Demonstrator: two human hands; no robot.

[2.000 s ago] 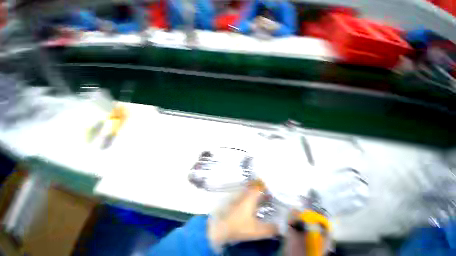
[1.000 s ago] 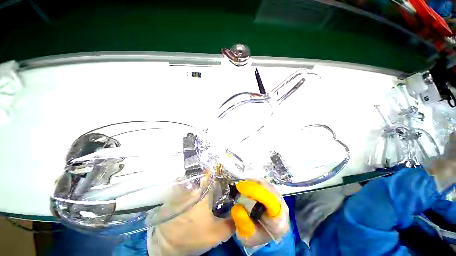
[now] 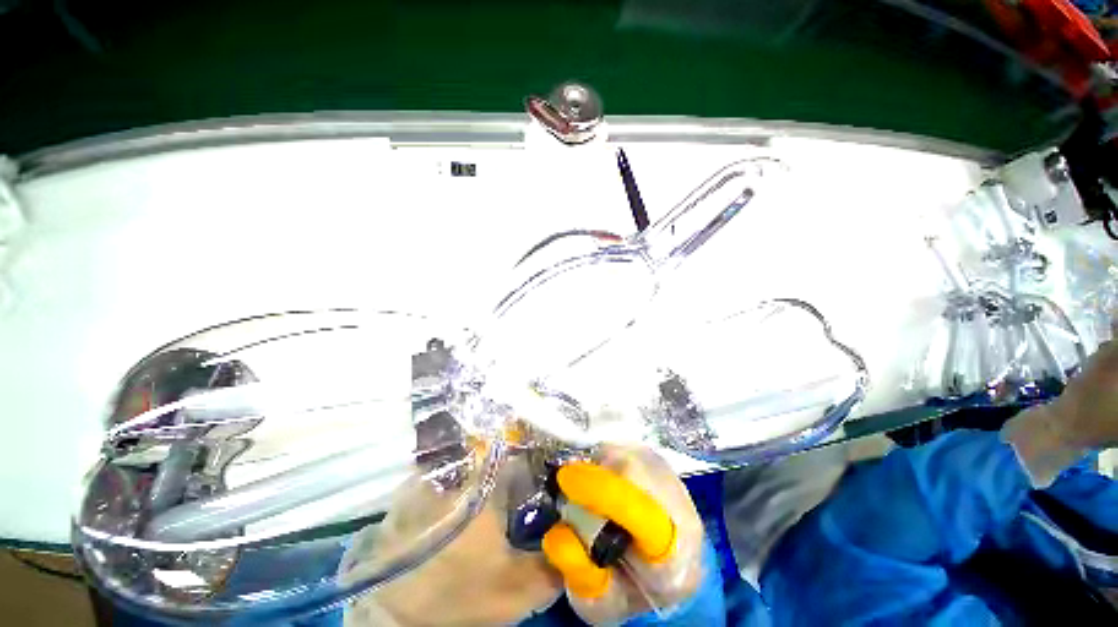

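A large clear balloon-dog lamp body (image 3: 331, 355) lies across the bench's front edge, its big oval segments at the left and a slim segment pointing up right. White inner tubes show inside. My left hand (image 3: 460, 545), in a thin glove, is around the clear body near its silvery joint, partly seen through the plastic. My right hand (image 3: 631, 533), with orange finger cots, grips a short small tool (image 3: 592, 529) with a black round end, held against the joint area. The tool's far end is hidden.
A bottle with a round metal top (image 3: 571, 110) stands at the far bench edge. A slim black stick (image 3: 631, 187) lies near it, and a small label (image 3: 462, 169) is to its left. Smaller clear figures (image 3: 1005, 306) lie at right beside another person's blue sleeve (image 3: 907, 527).
The lamp body's left end has shifted left and down in view. My right hand and the tool have moved slightly left and down. Both hands keep their holds.
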